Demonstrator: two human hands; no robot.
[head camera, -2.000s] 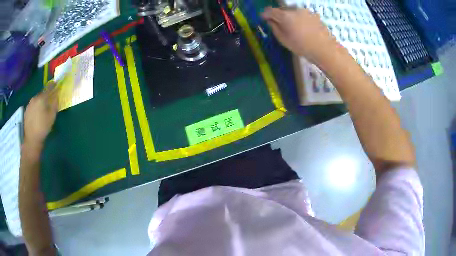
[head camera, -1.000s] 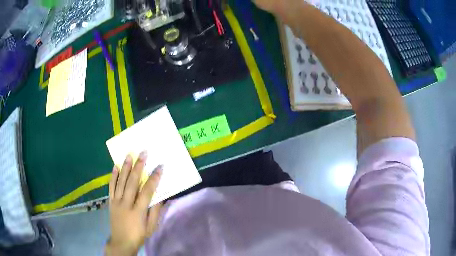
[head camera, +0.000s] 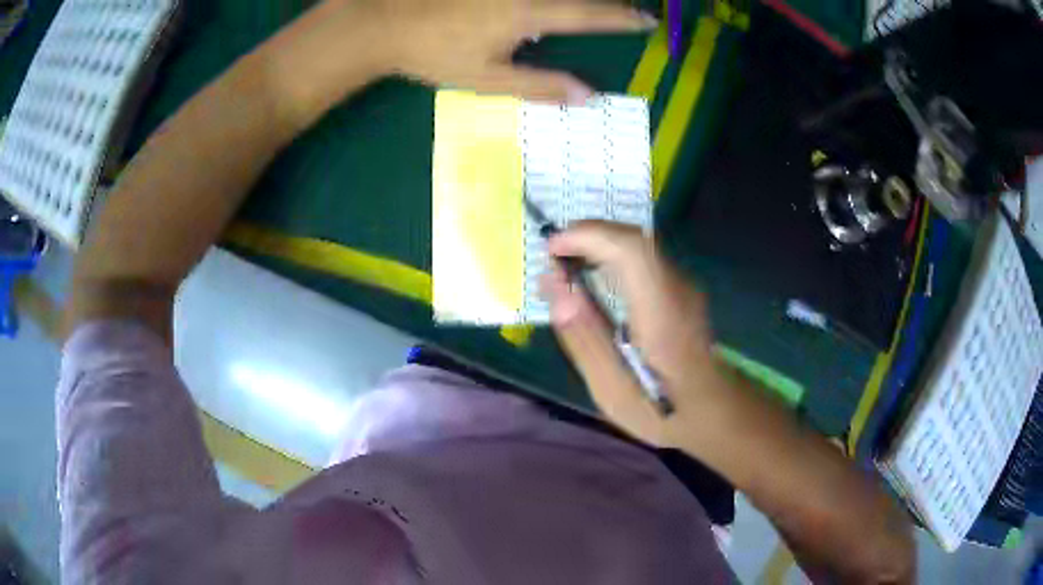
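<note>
The label sheet (head camera: 478, 206), yellow on its left part and white printed grid on its right, lies on the green mat in front of me. My right hand (head camera: 629, 309) is closed around a gel pen (head camera: 623, 343) with a clear barrel and dark ends. The pen's tip is over the sheet near the edge between yellow and white. My left hand (head camera: 492, 46) is spread flat at the sheet's top edge, fingers pointing right. Its thumb touches the top edge. Whether the pen tip touches the sheet cannot be told.
The test fixture (head camera: 944, 149) stands on a black pad at right, with a metal ring part (head camera: 852, 203) in front. A foam tray (head camera: 972, 400) lies at far right, another tray (head camera: 74, 103) at upper left. A purple pen (head camera: 674, 25) lies by yellow tape.
My view has turned left. My right hand has come from the foam tray to the sheet and now holds a pen. My left hand has let go of the white square and moved to the sheet's top.
</note>
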